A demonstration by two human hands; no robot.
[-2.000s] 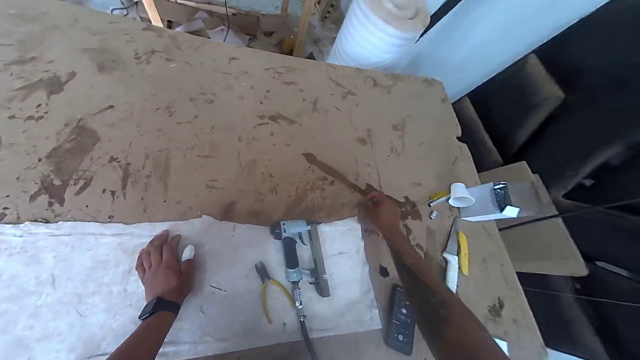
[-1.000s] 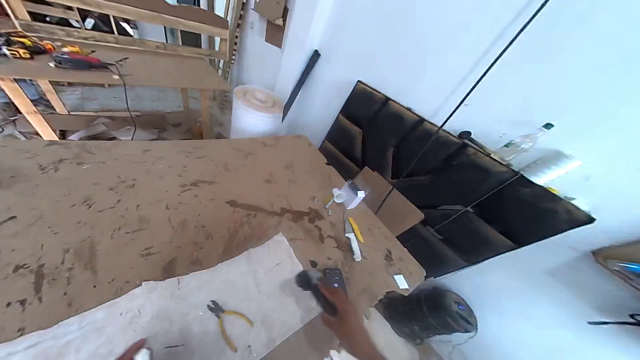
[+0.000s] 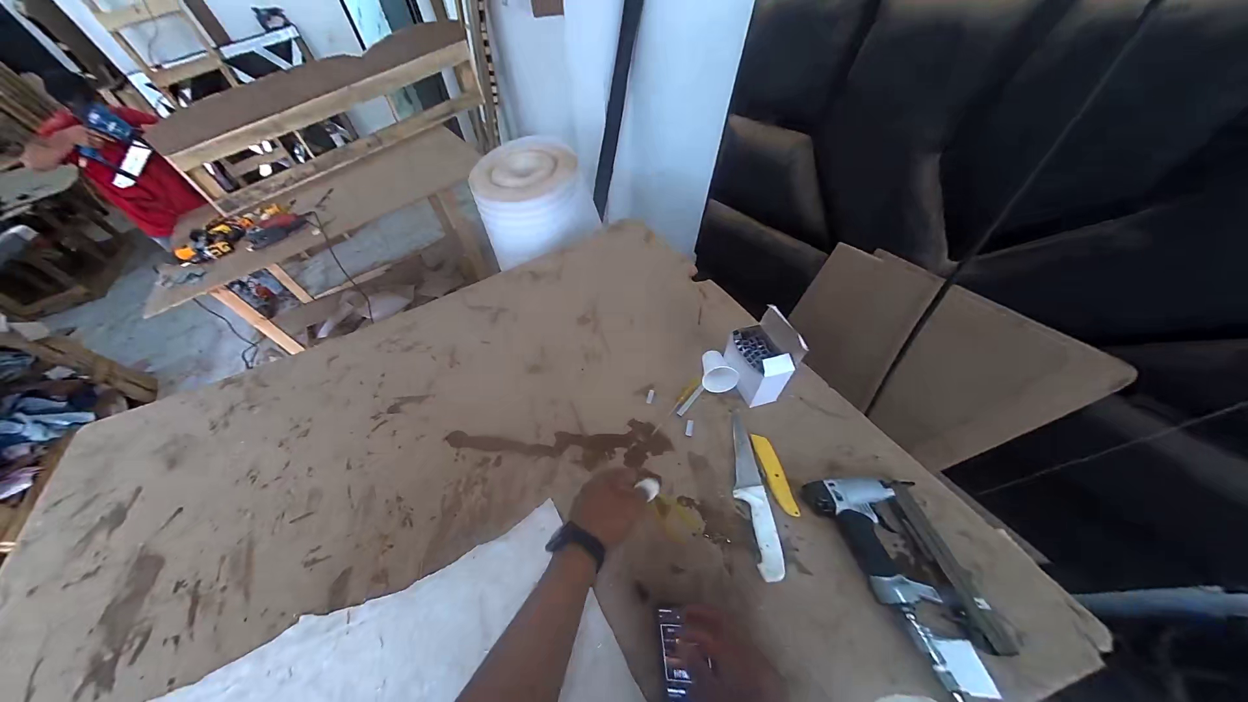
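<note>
My left hand (image 3: 609,507), with a dark watch on the wrist, is over the board beside the white cloth (image 3: 419,634). Its fingers are curled, with a small white piece at them. A blurred yellow shape by the fingertips looks like the handles of the pliers (image 3: 680,517). Blurred by motion, my right hand (image 3: 721,655) is at the right side of a black phone (image 3: 673,651), fingers over its edge. A pneumatic stapler (image 3: 873,546) lies at the right. Between it and my left hand are a white-handled knife (image 3: 759,507) and a yellow utility knife (image 3: 775,475).
A white box of small metal parts (image 3: 763,366) and a white cup (image 3: 719,372) stand near the right edge. Cardboard (image 3: 907,341) and black padded panels (image 3: 936,146) are beyond. A white roll (image 3: 534,200) stands behind the board; a person in red (image 3: 136,175) is far left.
The stapler, lying on the cloth two seconds ago, now lies at the right edge. The yellow-handled pliers have left the cloth. My left hand has moved right. The view has shifted a lot.
</note>
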